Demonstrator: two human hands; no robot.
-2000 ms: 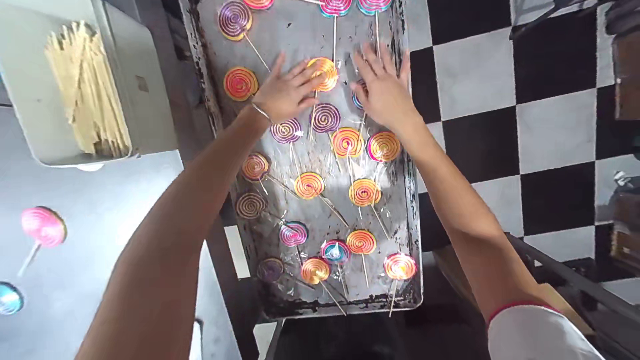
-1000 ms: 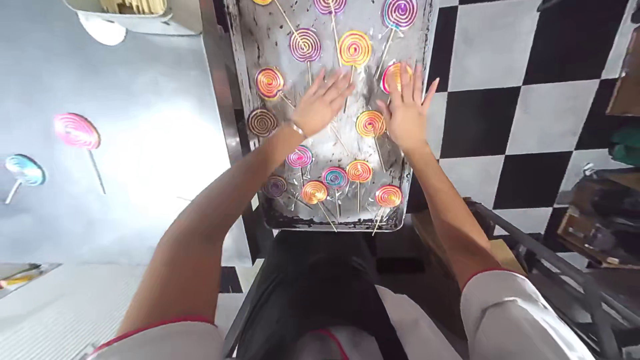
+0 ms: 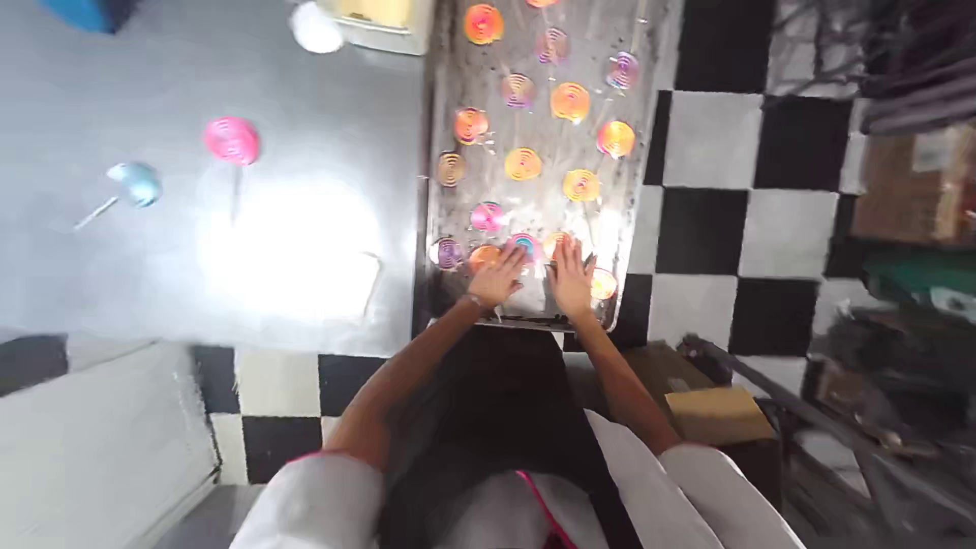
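Observation:
Spiral lollipops lie spread over a worn metal baking tray (image 3: 499,191). At the tray's near end my left hand (image 3: 497,280) rests with fingers apart over an orange lollipop (image 3: 483,258) and the edge of a pink and blue one (image 3: 523,245). Beside it my right hand (image 3: 570,284) lies flat, its fingertips on another orange lollipop (image 3: 556,244), which they partly cover. To its right is a red and yellow lollipop (image 3: 603,284). Neither hand is closed around anything.
Left of the tray, a metal table (image 3: 335,168) carries a pink lollipop (image 3: 232,140), a blue lollipop (image 3: 137,184) and a pale container (image 3: 381,34). Cardboard boxes (image 3: 717,415) and a dark metal rail (image 3: 793,408) stand at the right.
Both hands have moved down the tray toward its near end, from lollipops farther up to those beside the near rim. The view has shifted a lot.

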